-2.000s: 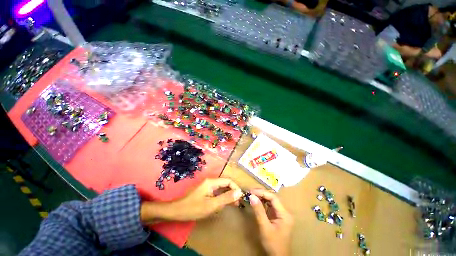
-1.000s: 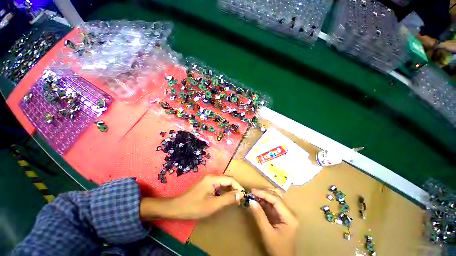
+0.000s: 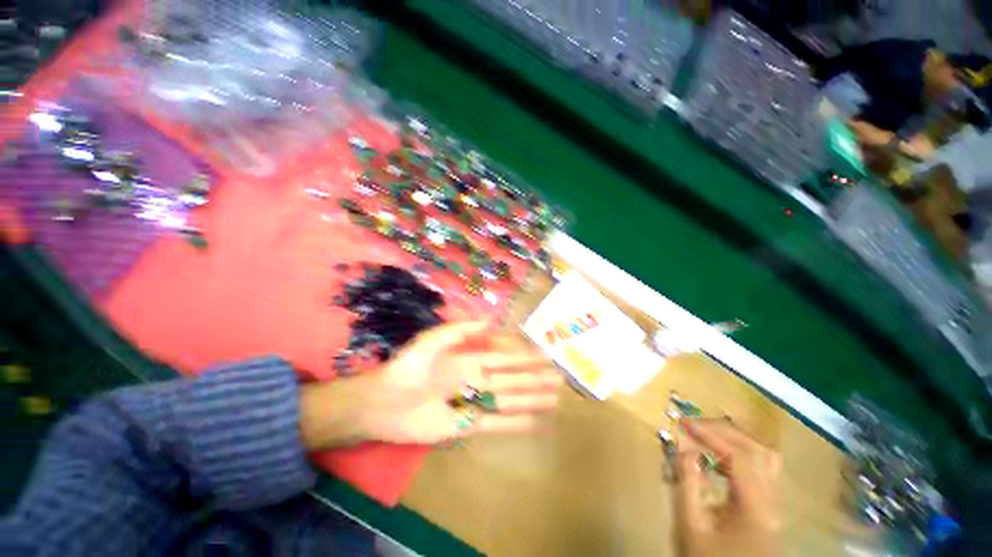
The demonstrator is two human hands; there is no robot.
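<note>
The picture is blurred. My left hand is palm up with its fingers spread to the right, at the edge between the red mat and the brown board. A small green circuit board module lies in its palm. My right hand is over the loose modules on the brown board, fingers bent. It hides part of them, and whether it grips one cannot be told. The heap of black parts lies on the red mat, above my left wrist. Many modules lie massed behind it.
A white box and a small bottle lie beside the pale rail. A purple tray and clear blister trays are at left. More modules are at far right. A person's arm shows beyond.
My hands have parted. My right hand has moved right to the loose modules. My left hand has opened palm up, with a module in it. The view has shifted and blurred.
</note>
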